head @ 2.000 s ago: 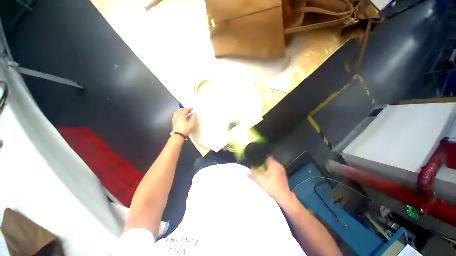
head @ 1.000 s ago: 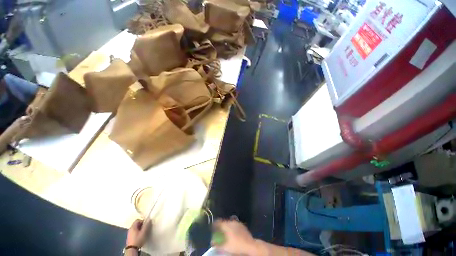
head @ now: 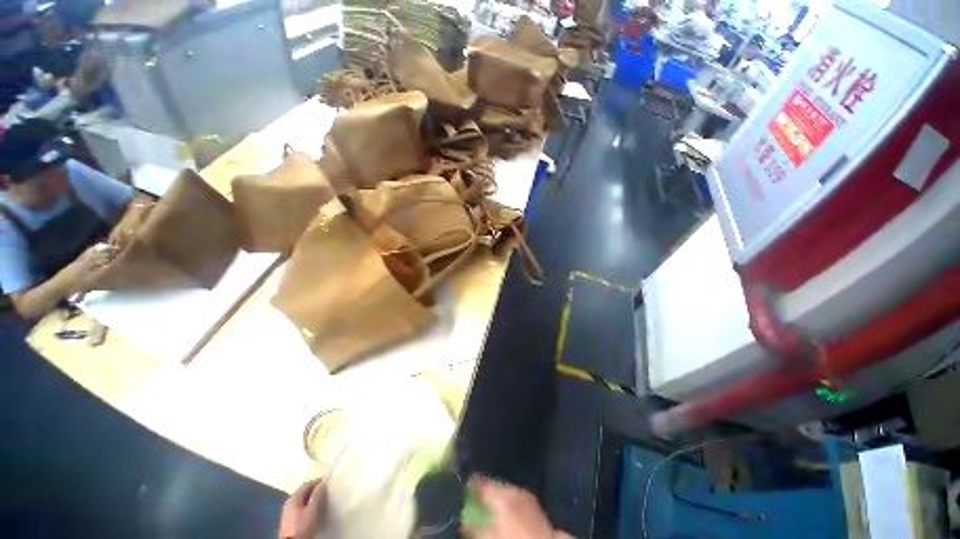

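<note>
A cream handbag (head: pixel 368 468) lies at the near corner of the table, washed out against the white surface. A thin round bag handle (head: pixel 316 434) shows at its left edge. My left hand (head: pixel 302 510) is at the bag's lower left edge with its fingers on it, cut off by the bottom of the picture. My right hand (head: pixel 507 511) holds a lime-green hot air blower (head: pixel 440 497) with a dark round end, over the bag's right side. The hand and blower are partly blurred.
Brown handbags (head: pixel 353 290) are piled on the pale table (head: pixel 158 405) beyond the cream bag. A person (head: pixel 63 211) sits at the left, hands at a brown bag. Red pipes (head: pixel 779 390), a red and white cabinet (head: pixel 821 137) and a blue bench (head: pixel 716 490) stand at the right.
The view has shifted slightly up and left, so the bag and both my hands sit lower and further right. The person at the left now shows more fully. The blower stays at the bag's right side.
</note>
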